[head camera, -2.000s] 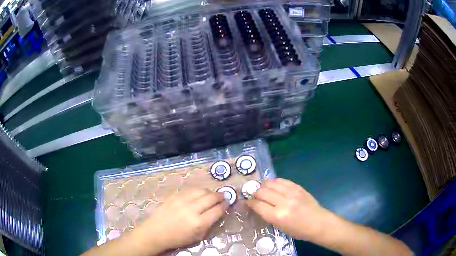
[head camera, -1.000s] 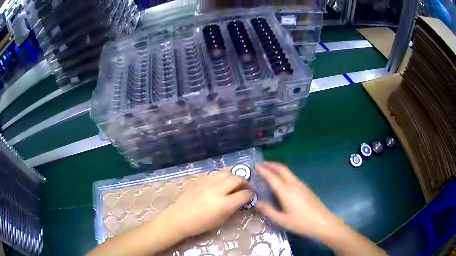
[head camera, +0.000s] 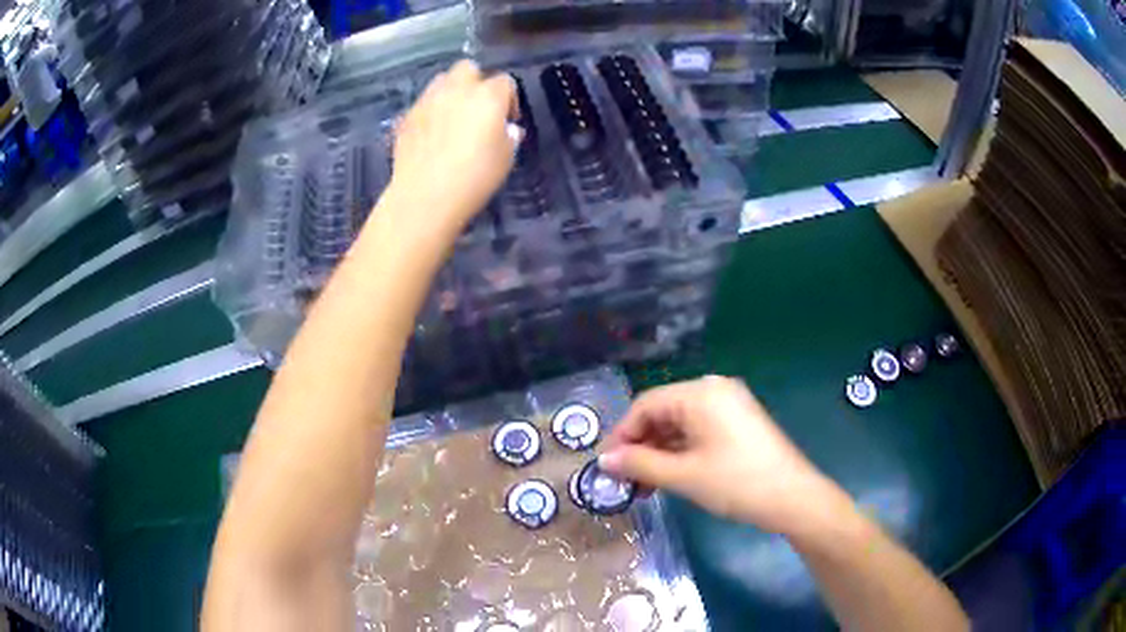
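The flat packing tray lies in front of me with brown showing through. Three white-faced round parts sit in its far right pockets. My right hand pinches a darker-faced round part over the tray's right side; it partly covers another round part beneath or beside it. My left hand reaches over the slotted tray, its fingertips down at the leftmost channel of black parts. The fingertips are partly hidden, so I cannot tell whether they hold anything. A small white spot shows at one fingertip.
Several loose round parts lie in a row on the green bench at right. A cardboard stack stands at far right. A ribbed clear pile is at far left. More tray stacks stand behind. Something blue is at lower right.
My left hand has moved from the packing tray up and away to the slotted tray. My right hand, empty-looking and blurred a second earlier, now pinches a round part over the packing tray.
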